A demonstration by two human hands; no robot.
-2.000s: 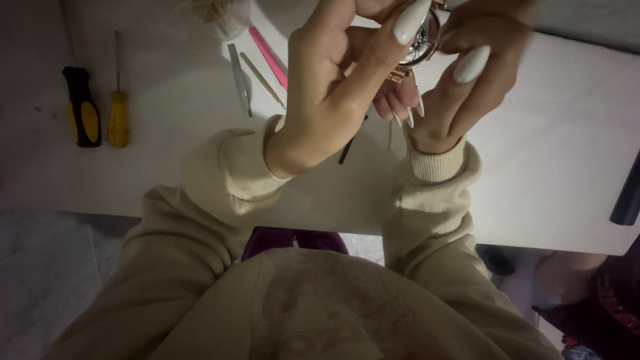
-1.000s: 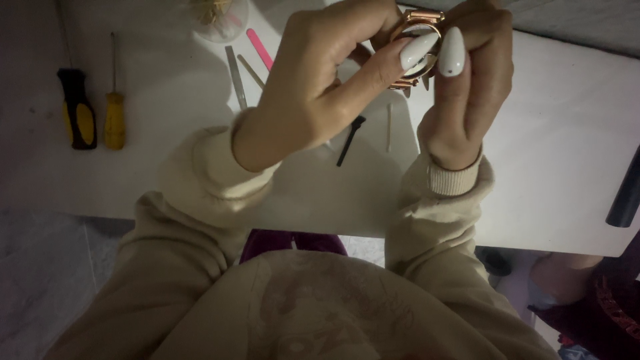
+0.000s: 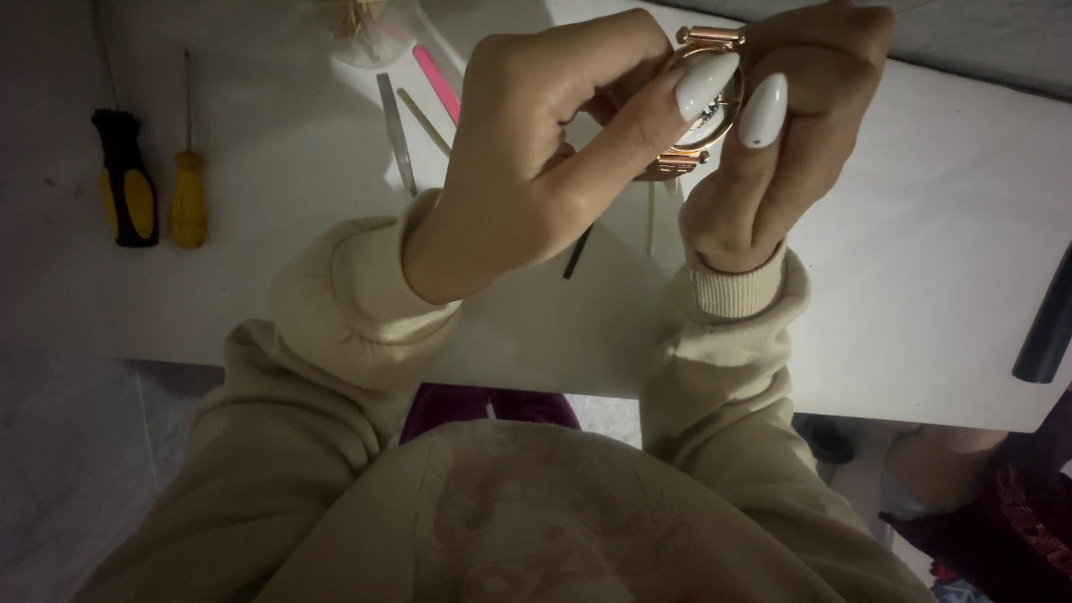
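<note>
A rose-gold wristwatch point(image 3: 710, 134) is held up over the table at the top, its round case facing up and part of its metal band showing below. My left hand point(image 3: 569, 142) grips the case from the left, the thumb with its long white nail lying across the case. My right hand point(image 3: 787, 126) holds the watch's right side, thumb beside the rim. Fingers hide part of the case and most of the band. Beneath the hands, a thin black tool point(image 3: 578, 251) and a thin pale stick point(image 3: 651, 219) lie on the table.
Two screwdrivers, one black and yellow point(image 3: 130, 188), one yellow point(image 3: 189, 201), lie at the left of the white table point(image 3: 913, 251). A metal strip point(image 3: 395, 134), a tan stick point(image 3: 424, 121), a pink stick point(image 3: 437, 82) and a clear container point(image 3: 377, 42) are nearer. A dark cylinder point(image 3: 1047, 335) lies at right.
Both hands have shifted their hold on the watch. The left thumb now lies over the upper part of the case, and more of the case's lower part shows than one second ago.
</note>
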